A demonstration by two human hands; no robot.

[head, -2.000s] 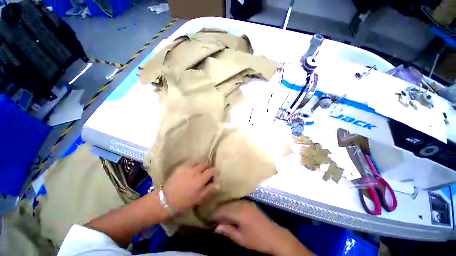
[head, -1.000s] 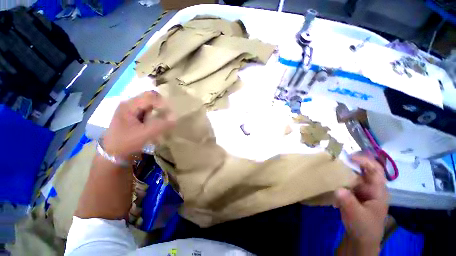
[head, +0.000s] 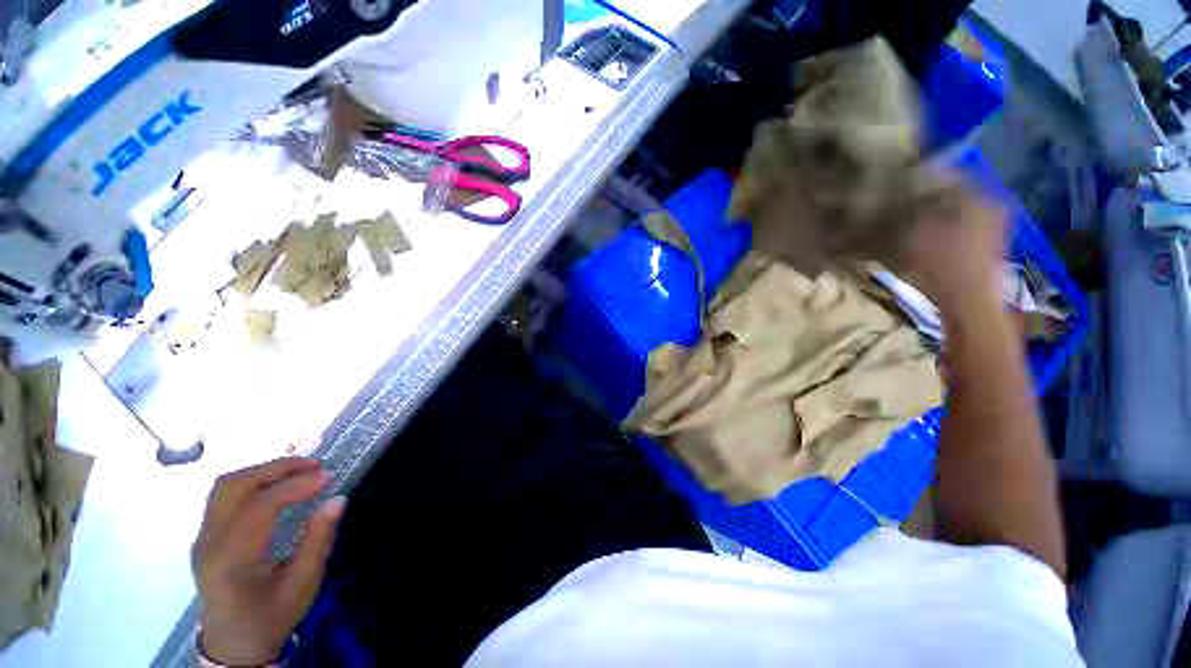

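Note:
My right hand (head: 960,242) is at the upper right, blurred, holding a bunched khaki garment panel (head: 836,157) above a blue bin (head: 624,300). The bin holds more khaki panels (head: 797,372), loosely heaped. My left hand (head: 268,542) rests at the front edge of the white sewing table, fingers curled and apart, with nothing seen in it.
Small khaki cut pieces (head: 314,258) lie on the table beside the machine head marked JACK (head: 144,137). Pink-red scissors (head: 490,176) lie right of them, partly under clear plastic. A measuring strip (head: 431,326) runs along the table edge. Khaki panels (head: 29,496) lie at far left.
The view has swung right to the bin. The panel that both hands held over the table is gone from there; my right hand now holds a panel above the bin. My left hand has let go.

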